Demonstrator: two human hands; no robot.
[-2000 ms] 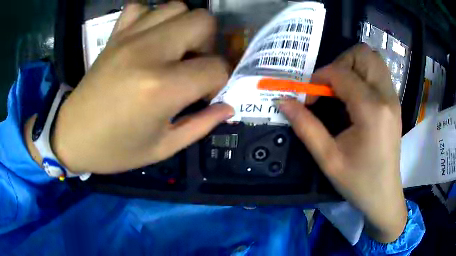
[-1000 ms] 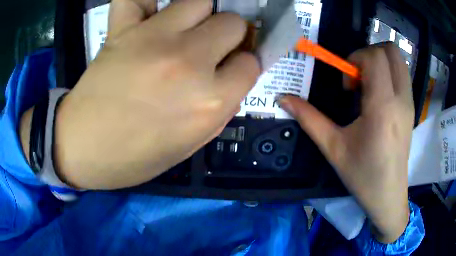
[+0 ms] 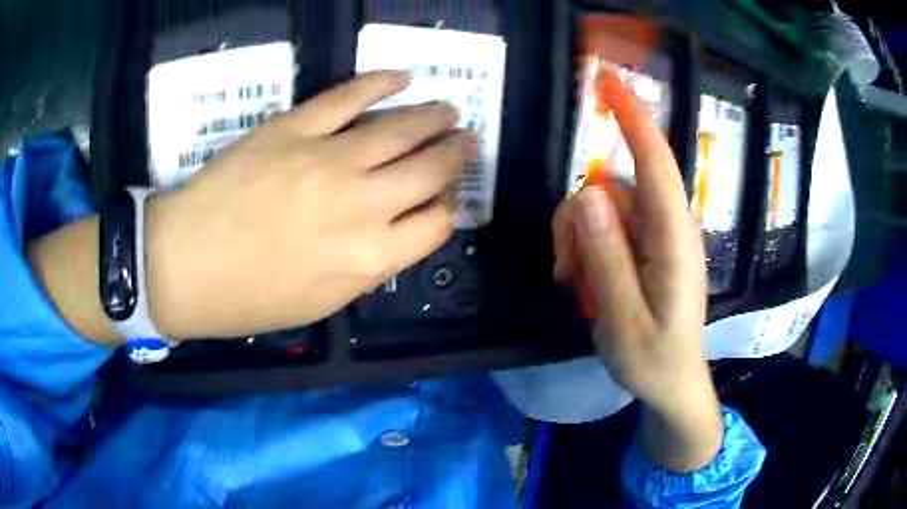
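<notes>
A white barcode label [image 3: 430, 50] lies flat on the phone in the second slot, its camera rings [image 3: 443, 276] showing below. My left hand [image 3: 298, 204] rests palm down over it, fingers spread, covering part of the label and phone. My right hand [image 3: 636, 239] is over an unlabelled phone [image 3: 651, 91] one slot to the right. A blurred orange stick [image 3: 587, 290] shows under its fingers, partly hidden. A blurred orange-red patch lies at that phone's top end.
A labelled phone [image 3: 221, 75] sits in the left slot of the black tray [image 3: 333, 343]. More phones with orange strips [image 3: 724, 164] sit to the right. A long white liner strip [image 3: 840, 189] curves around the tray's right end and front edge. Blue smock below.
The label and liner are no longer held up between my hands; the label lies flat. My left hand has opened over it. My right hand is over the neighbouring phone. The view has shifted right.
</notes>
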